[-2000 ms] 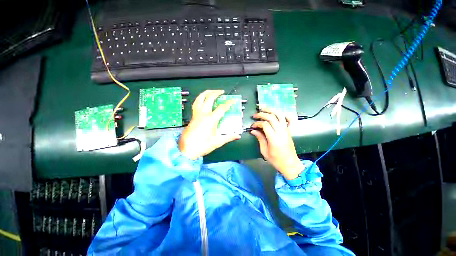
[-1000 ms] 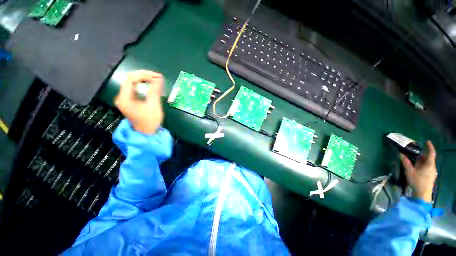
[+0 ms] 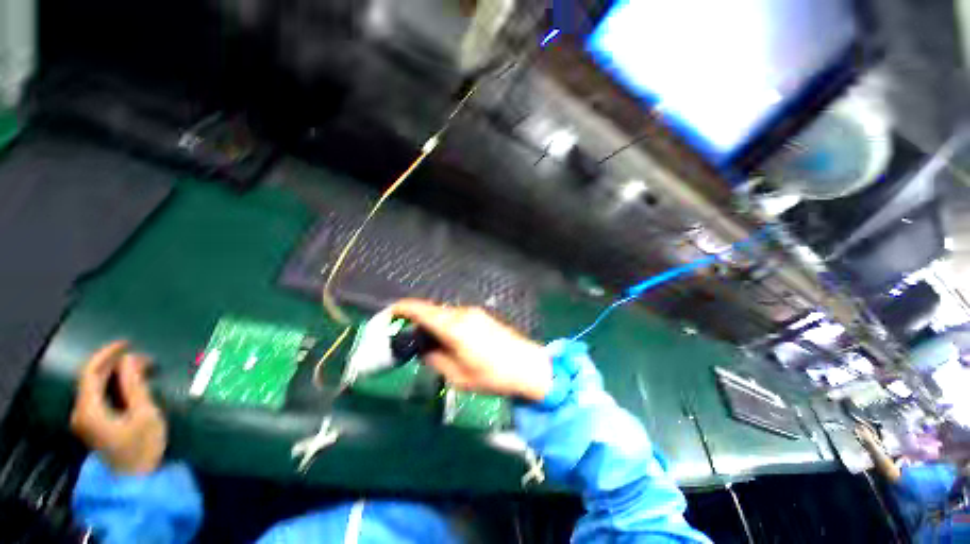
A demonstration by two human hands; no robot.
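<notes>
My right hand grips the black handle of a barcode scanner, whose whitish head is over the second green board and partly hides it. The leftmost green circuit board lies flat on the bench. Another board shows partly below my right hand. My left hand is at the left near the bench's front edge, fingers curled; whether it holds anything is hard to tell. A yellow cable hangs down to between the first two boards. The frame is blurred.
A black keyboard lies behind the boards, and a second one is far right. White ties sit at the front edge. A bright monitor and a blue cord are above. Another person's hand shows at the right edge.
The scanner, first lying right of the boards, has been taken in my right hand and brought left over them. Both hands have left the boards they touched. The view has swung up and right.
</notes>
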